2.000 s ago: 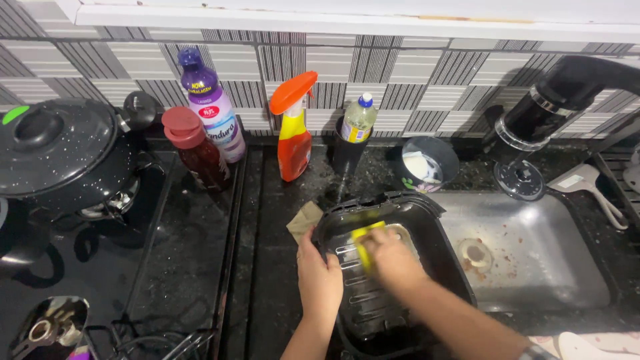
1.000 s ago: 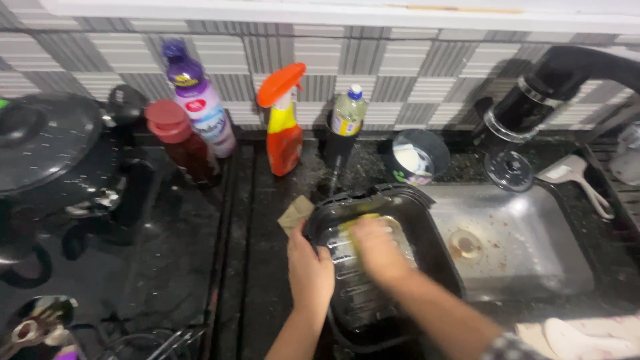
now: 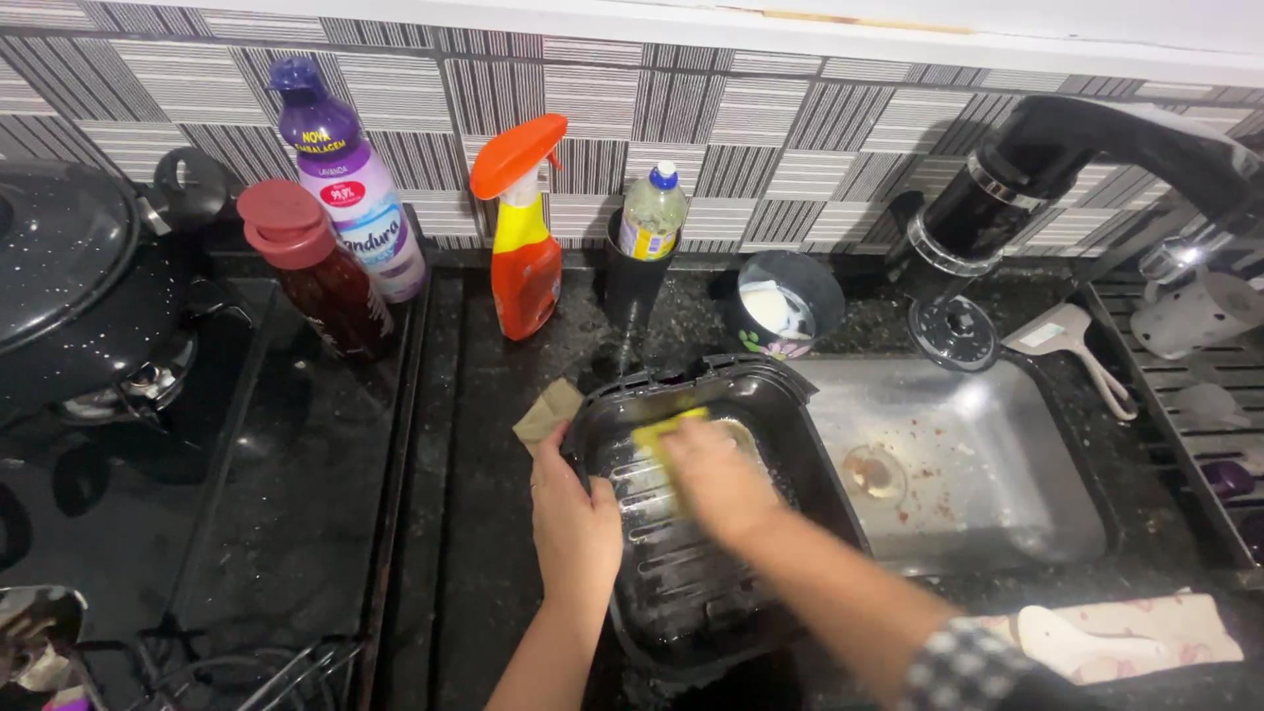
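A black ribbed basket or pan (image 3: 711, 612), square with rounded corners, lies on the dark counter and overlaps the left edge of the sink. My left hand (image 3: 578, 523) grips its left rim, thumb over the wall. Inside it, my right hand (image 3: 721, 484) presses a yellow sponge (image 3: 654, 432) against the wet upper part of the ribbed floor; the hand is slightly blurred. A folded beige piece (image 3: 549, 411) sits by the basket's upper left corner, just above my left fingertips.
Behind stand an orange spray bottle (image 3: 526, 267), a detergent bottle (image 3: 652, 212) in a black holder and a dark bowl (image 3: 790, 301). The steel sink (image 3: 1027, 474) and black faucet (image 3: 997, 188) are at right. A stove with a speckled pot (image 3: 69, 267) is at left.
My right hand stays inside the basket with the sponge, shifting only slightly. My left hand remains on the left rim.
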